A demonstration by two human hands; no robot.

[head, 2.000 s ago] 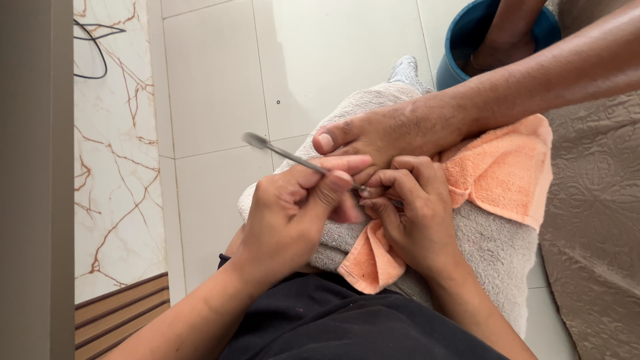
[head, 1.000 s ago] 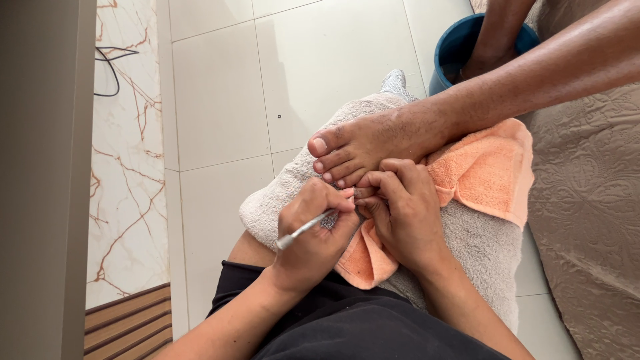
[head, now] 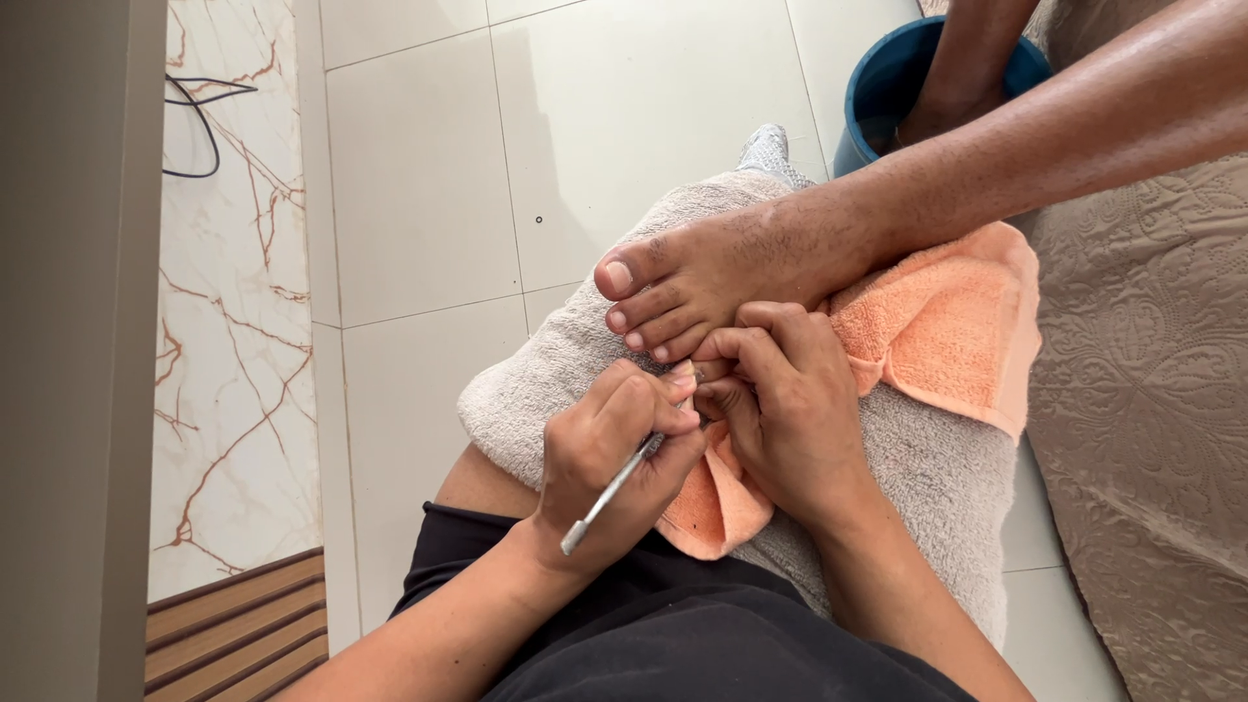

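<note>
Another person's bare foot (head: pixel 741 258) rests on a grey towel (head: pixel 936 487) over my lap, with an orange towel (head: pixel 946 322) under its heel side and another orange part by my hands. My left hand (head: pixel 619 448) holds a slim metal nail tool (head: pixel 609 497) like a pen; its blunt end points back toward my wrist, and its working end is hidden by my fingers at the little toe. My right hand (head: pixel 795 400) pinches the little toe (head: pixel 712 370) between thumb and fingers, close beside my left fingertips.
The person's other foot stands in a blue tub (head: pixel 863 97) at the upper right. A brown quilted cover (head: pixel 1150 390) hangs along the right side. A dark cable (head: pixel 210 132) lies on the marbled surface at left, beside a grey panel (head: pixel 58 341) and wooden slats (head: pixel 239 634).
My left hand has lowered to the little toe, and the tool, raised toward the upper left two seconds ago, now points down and left. My right hand stays at the toe.
</note>
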